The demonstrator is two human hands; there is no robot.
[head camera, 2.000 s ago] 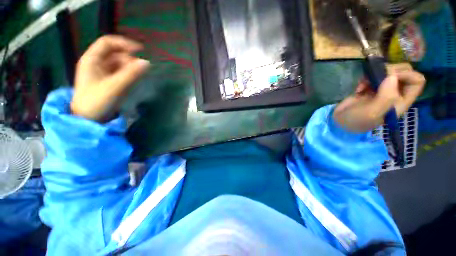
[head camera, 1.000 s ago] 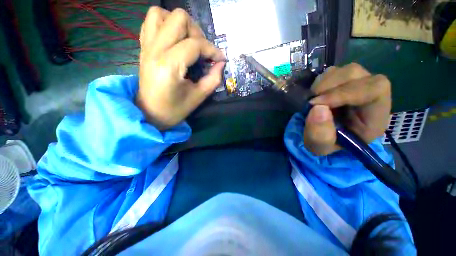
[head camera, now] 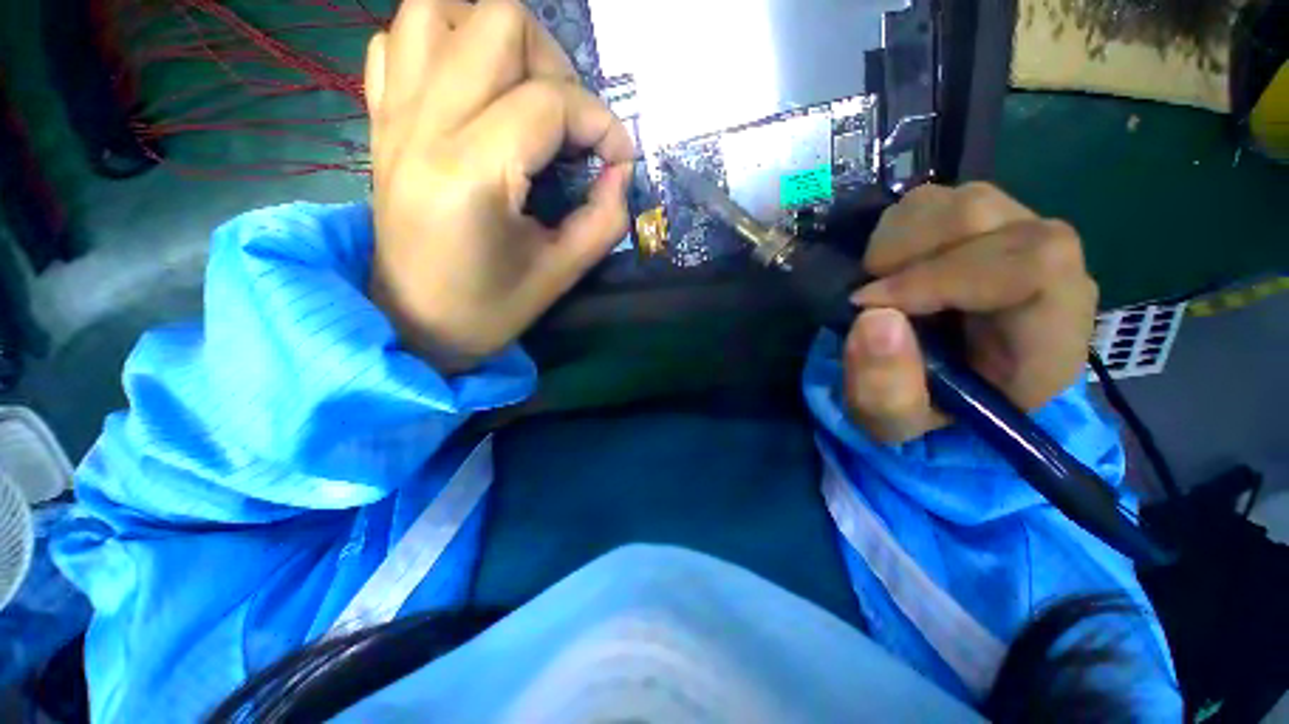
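Note:
My right hand (head camera: 975, 311) grips the dark handle of a soldering iron (head camera: 1018, 446). Its metal tip points up-left onto the left part of the circuit board (head camera: 693, 212). My left hand (head camera: 481, 170) is at the board's left edge, with thumb and forefinger pinched together close to the tip. What they pinch is too small to make out and mostly hidden by the fingers. The board, with a teal patch and an orange part, lies along the near edge of the open silver unit (head camera: 749, 64). A black frame (head camera: 973, 99) surrounds the unit.
Red wires (head camera: 269, 57) fan out left of my left hand, beside long black bars (head camera: 99, 85). A tan drip board (head camera: 1117, 57) with dark specks is at upper right. A white slotted tray (head camera: 1138, 340) is below the bench edge at right. A white fan (head camera: 14, 538) is at far left.
My left hand has come from the left to the board's edge and pinched its fingers. My right hand has brought the iron left from the drip board onto the circuit board.

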